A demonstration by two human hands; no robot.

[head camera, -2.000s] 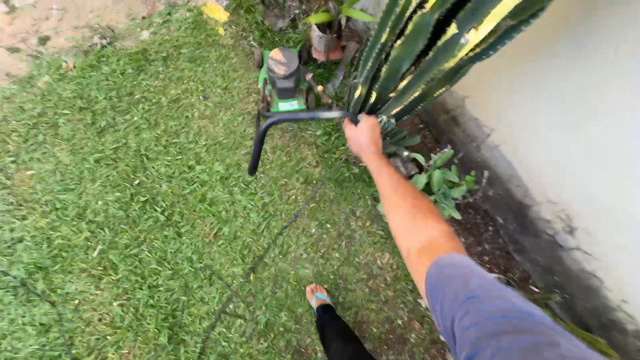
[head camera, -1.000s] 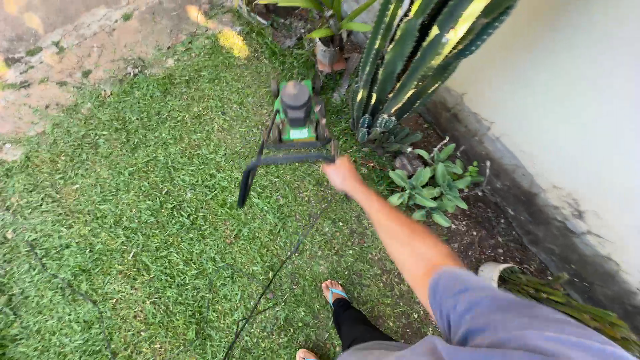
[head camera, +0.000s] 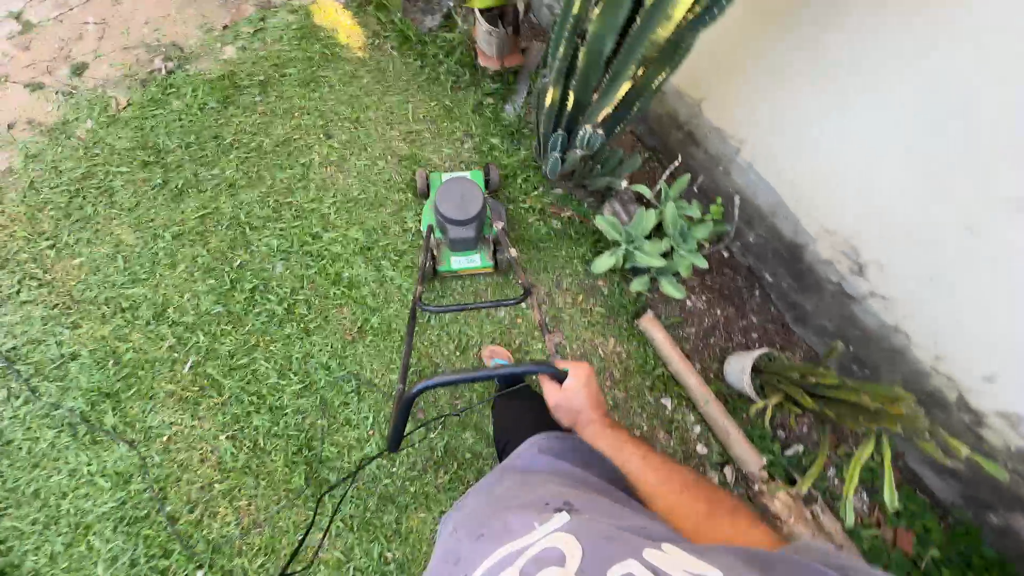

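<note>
My right hand [head camera: 574,394] is closed around the right end of the black handlebar [head camera: 480,374] of a green lawn mower [head camera: 461,220] with a dark grey motor cover. The mower stands on the grass ahead of me, and its two side tubes run back to the bar, with a lower black crossbar [head camera: 474,306] between them. A black cable [head camera: 346,480] hangs from near the handle and trails over the lawn at lower left. My left hand is not in view. One foot in a flip-flop [head camera: 497,356] shows just beyond the handlebar.
Tall cacti [head camera: 600,72] and a leafy plant [head camera: 656,240] grow at right, beside a stained white wall [head camera: 896,144]. A wooden log [head camera: 704,396] and a tipped white pot [head camera: 746,373] with a trailing plant lie nearer. Bare paving [head camera: 104,48] borders the grass at upper left.
The mower has come back toward me, and its handlebar is now close in front of my body. My right hand has stayed on the bar and my arm is less outstretched.
</note>
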